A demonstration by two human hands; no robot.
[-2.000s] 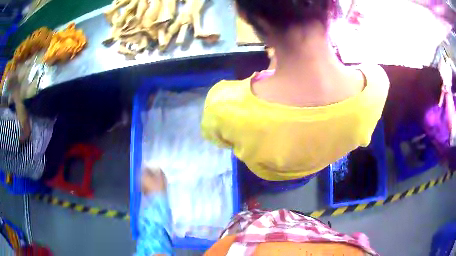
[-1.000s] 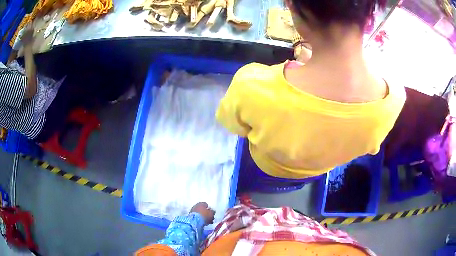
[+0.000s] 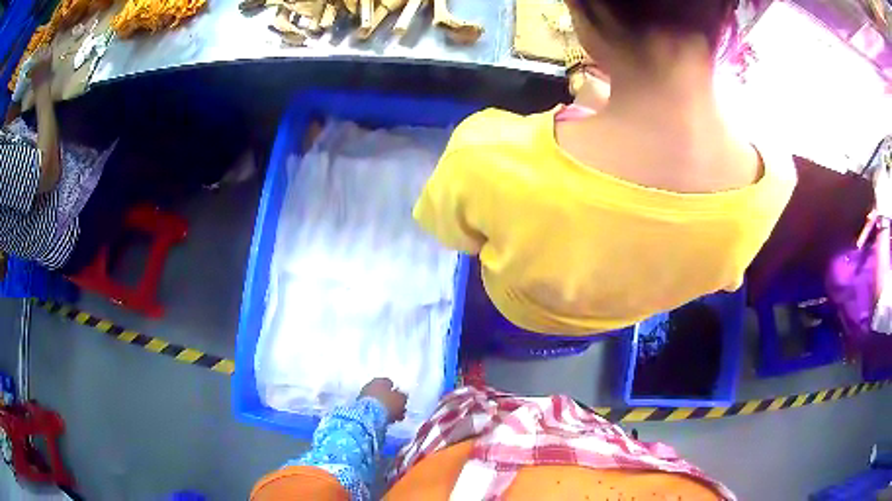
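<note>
A large blue bin [image 3: 250, 284] stands on the floor in front of me, lined or covered with a creased white sheet [image 3: 357, 264]. My left hand [image 3: 384, 399], in a blue-and-white patterned sleeve cover, is over the bin's near right corner, against the sheet. Its fingers look curled; I cannot tell whether they grip the sheet. My right hand is out of the picture.
A person in a yellow top [image 3: 606, 225] sits close to the bin's right side. Tan moulded limbs [image 3: 367, 15] lie on the metal bench [image 3: 235, 44]. A bin with dark contents [image 3: 685, 357] and a red stool [image 3: 142, 264] stand on the floor.
Since two seconds ago my left hand has moved right across the bin to its near right corner. Over the last second it has shifted slightly left and up in the picture.
</note>
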